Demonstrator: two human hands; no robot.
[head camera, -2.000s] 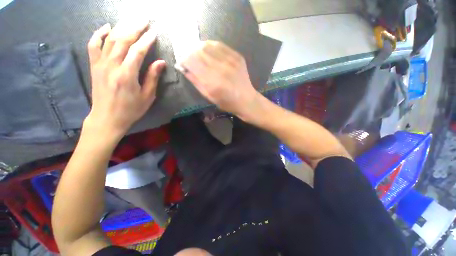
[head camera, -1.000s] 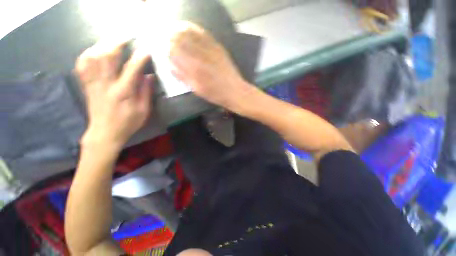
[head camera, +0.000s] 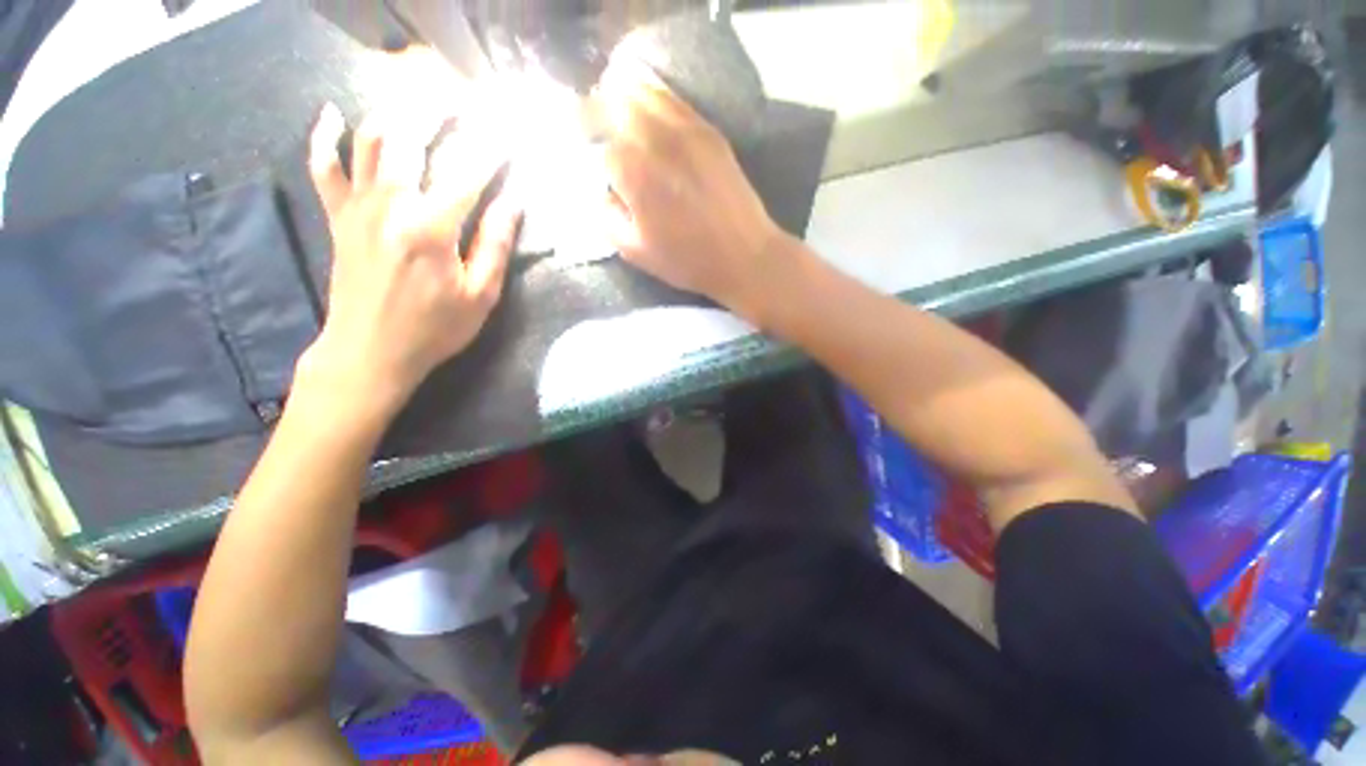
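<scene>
A large dark grey garment panel (head camera: 480, 352) lies on the table. A smoother grey pocket piece (head camera: 128, 307) with a dark zipper (head camera: 220, 307) lies on its left part. My left hand (head camera: 412, 247) is spread flat on the panel, fingers apart. My right hand (head camera: 682, 187) has its fingers bent at a small pale piece (head camera: 562, 217), washed out by lamp glare between the hands. Whether the fingers grip it cannot be told. The needle area at the top is lost in the glare.
The greenish table edge (head camera: 959, 285) curves in front of me. Orange-yellow handled scissors (head camera: 1164, 192) lie at the table's right end. A light-blue holder (head camera: 1290, 282) hangs beyond. A blue basket (head camera: 1281, 546) stands lower right, a red basket (head camera: 128, 659) lower left. Grey fabric (head camera: 1139, 344) hangs below the table.
The view has shifted, showing more table edge. The panel's front edge has drawn back, baring white tabletop below my right hand. My left hand's fingers have spread flatter since one second ago.
</scene>
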